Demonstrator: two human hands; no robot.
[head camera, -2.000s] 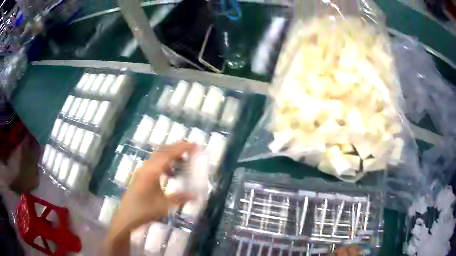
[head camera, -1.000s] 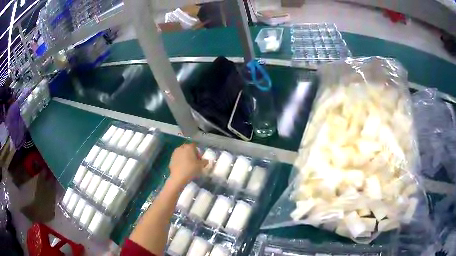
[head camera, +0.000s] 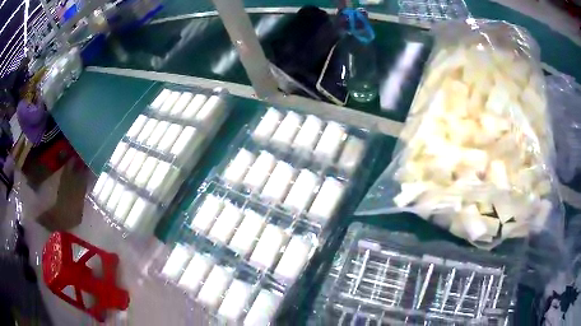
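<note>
No hand is in view. A clear tray (head camera: 220, 184) with rows of thick white filled units (head camera: 278, 181) lies nearest in front of me. A second clear tray (head camera: 171, 153) with rows of the same units lies to its left. At the lower right, a clear tray (head camera: 417, 255) holds slim silvery stems (head camera: 425, 286); its near part is cut off by the frame edge. Behind it, a large clear bag of cream blocks (head camera: 474, 137) leans on the bench.
A rail and metal post (head camera: 245, 48) stand behind the trays. Beyond are a black pouch (head camera: 306, 41), a phone (head camera: 332, 76) and a clear bottle (head camera: 362, 76). A greyish bag (head camera: 567, 121) is at far right. A red stool (head camera: 83, 274) stands lower left.
The hand that was over the middle tray has left the picture. The view has shifted, so the near stem tray and the lower rows of the middle tray show more fully.
</note>
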